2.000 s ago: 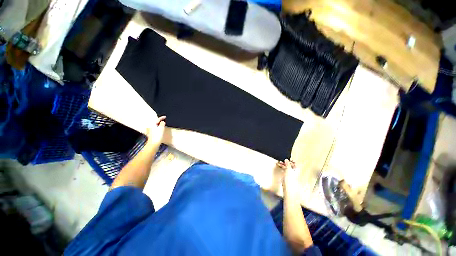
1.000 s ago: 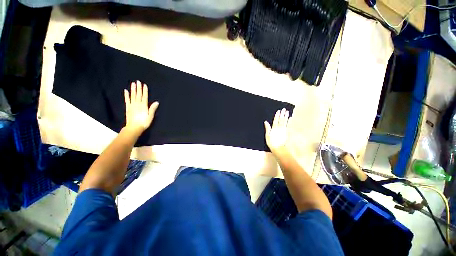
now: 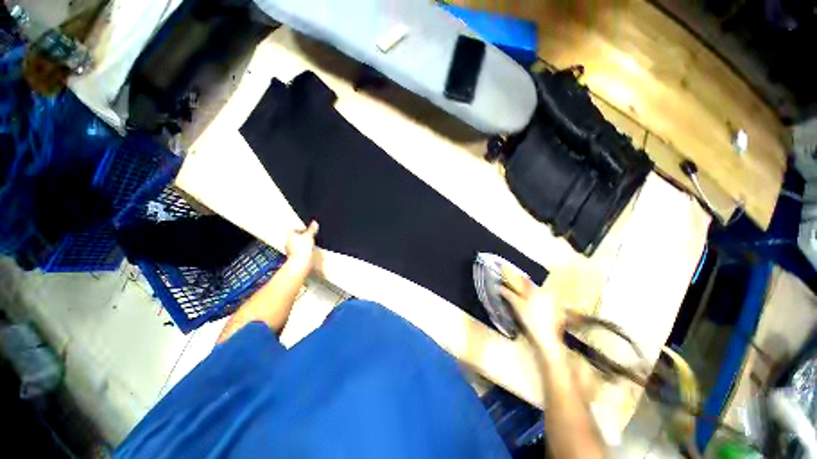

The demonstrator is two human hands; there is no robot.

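Note:
Black trousers [image 3: 376,206] lie flat on the beige pressing table [image 3: 618,314], wide end at the upper left, hem at the right. The steam iron [image 3: 490,291] stands on the cloth near the hem. My right hand [image 3: 530,309], blurred, is shut on the iron's handle, which it mostly hides. My left hand [image 3: 303,244] pinches the near edge of the trousers at the left with thumb and fingers. A dark hose [image 3: 609,345] trails right from the iron.
A grey sleeve board [image 3: 403,63] with a mobile phone [image 3: 464,68] runs along the far edge. A black bundle [image 3: 573,166] lies right of it. Blue crates [image 3: 193,291] stand on the floor at left. A wooden table [image 3: 663,81] is beyond.
My right hand has left the cloth at the hem and taken the iron from the table's right end onto the trousers. My left hand has moved from flat on the cloth to its near edge.

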